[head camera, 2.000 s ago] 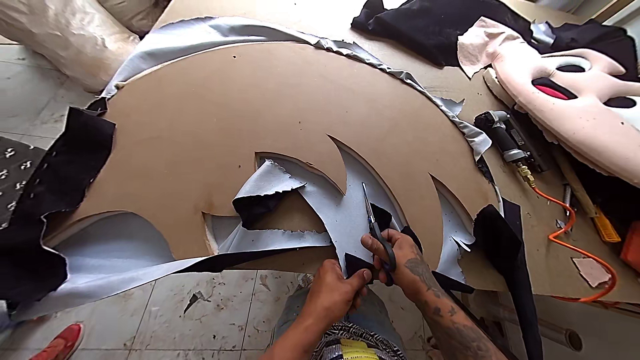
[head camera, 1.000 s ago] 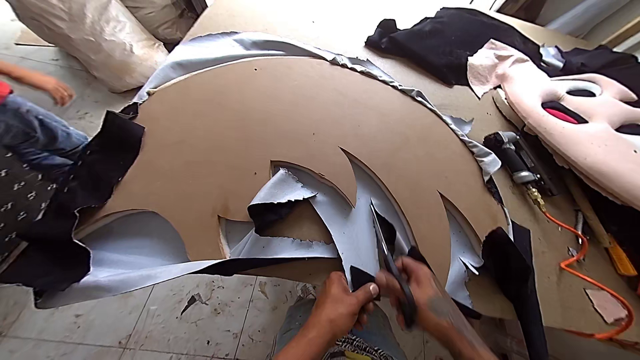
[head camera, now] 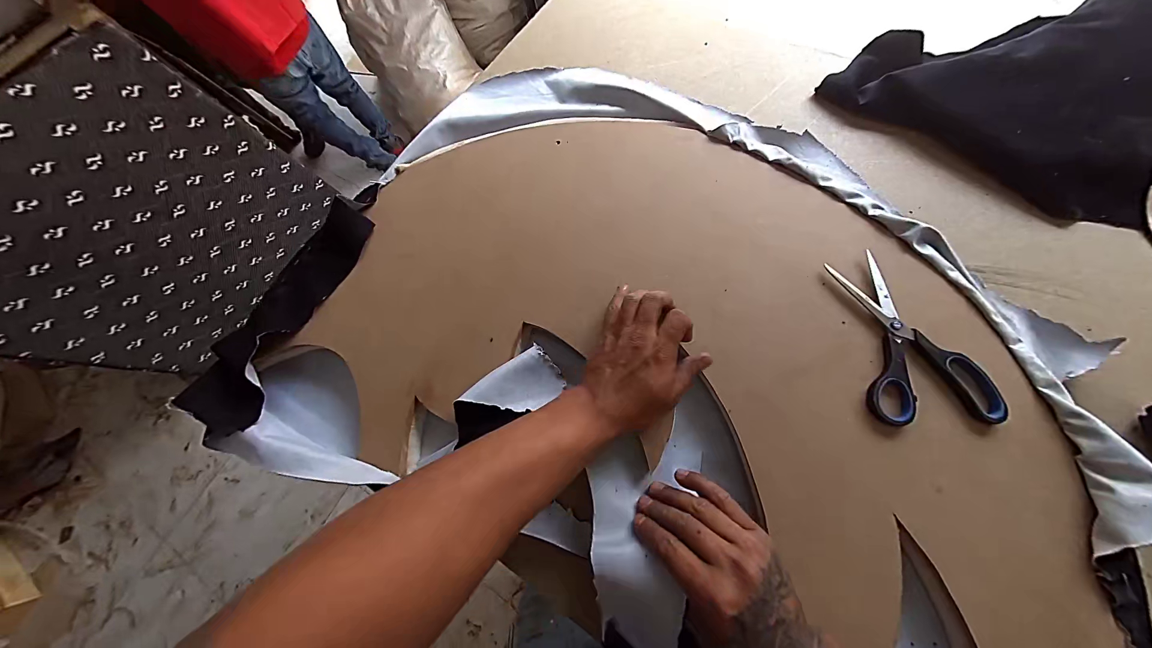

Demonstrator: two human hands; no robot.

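A large tan board [head camera: 720, 207] with curved cutouts lies over grey-backed fabric [head camera: 621, 522]. My left hand [head camera: 639, 360], its arm crossing from the lower left, rests on the board at the cutouts' edge, fingers bent; whether it grips the edge cannot be told. Lower down, my right hand [head camera: 706, 540] presses on the fabric in a cutout with its fingers spread. Scissors with black handles [head camera: 894, 333] lie with blades parted on the board, to the right of both hands. A loose fabric flap [head camera: 517, 382] folds up beside my left forearm, showing a black face.
Gathered silver-grey fabric [head camera: 828, 184] runs around the board's far and right edge. Black cloth [head camera: 1008, 108] lies on the table [head camera: 756, 54] at the upper right. A patterned dark panel [head camera: 135, 207] stands at left. Behind it is a person in jeans [head camera: 328, 85], near wrapped bundles [head camera: 409, 63].
The scissors, earlier in my right hand, now lie on the board. My left hand has moved from the fabric at the near edge up onto the board. The view has shifted closer and left.
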